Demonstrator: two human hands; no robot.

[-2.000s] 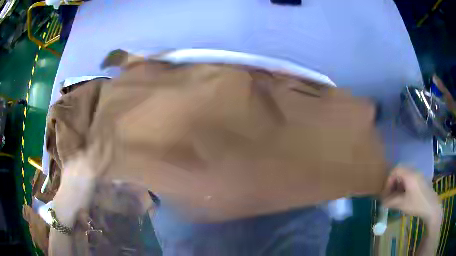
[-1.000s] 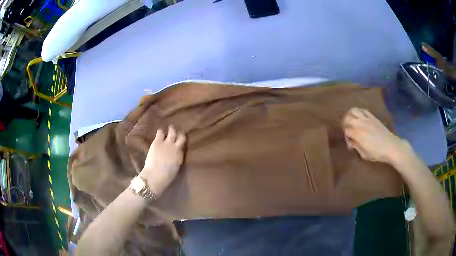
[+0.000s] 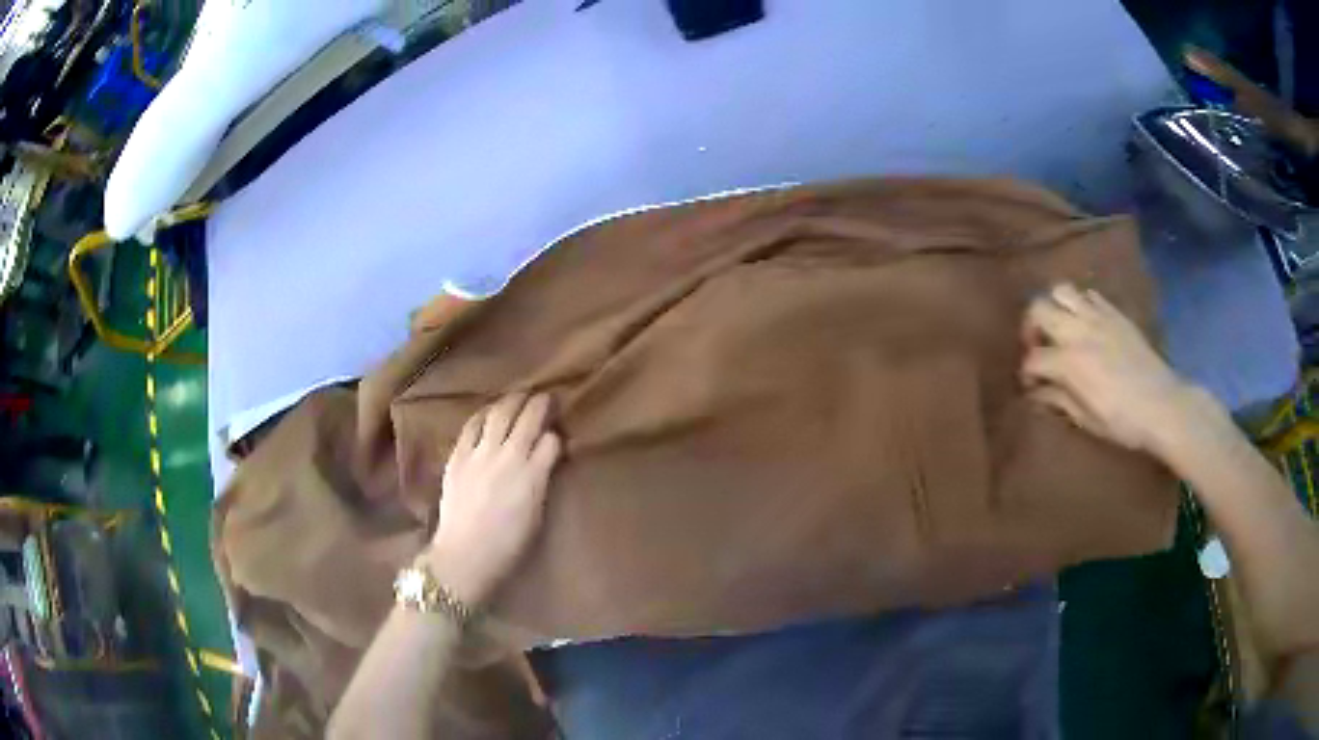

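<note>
The brown garment (image 3: 723,477) lies over the front of the padded table, its near edge hanging at the table's front. Folds run across its upper part, and a thin white edge shows along its far side. A welt line (image 3: 920,484) shows on a right panel. My left hand (image 3: 499,470) lies on the cloth left of the middle. My right hand (image 3: 1092,362) is on the cloth near its right end, fingers curled. Whether either hand pinches the cloth cannot be told.
The steam iron (image 3: 1212,156) stands at the right table edge. A black object (image 3: 715,13) is at the far edge of the table (image 3: 608,130). A white padded arm (image 3: 217,101) is beyond the far left. A yellow rail (image 3: 90,297) stands left.
The garment was lifted and blurred, then laid down. Since then its far edge has shifted and new folds have formed across the top. Both hands remain on it.
</note>
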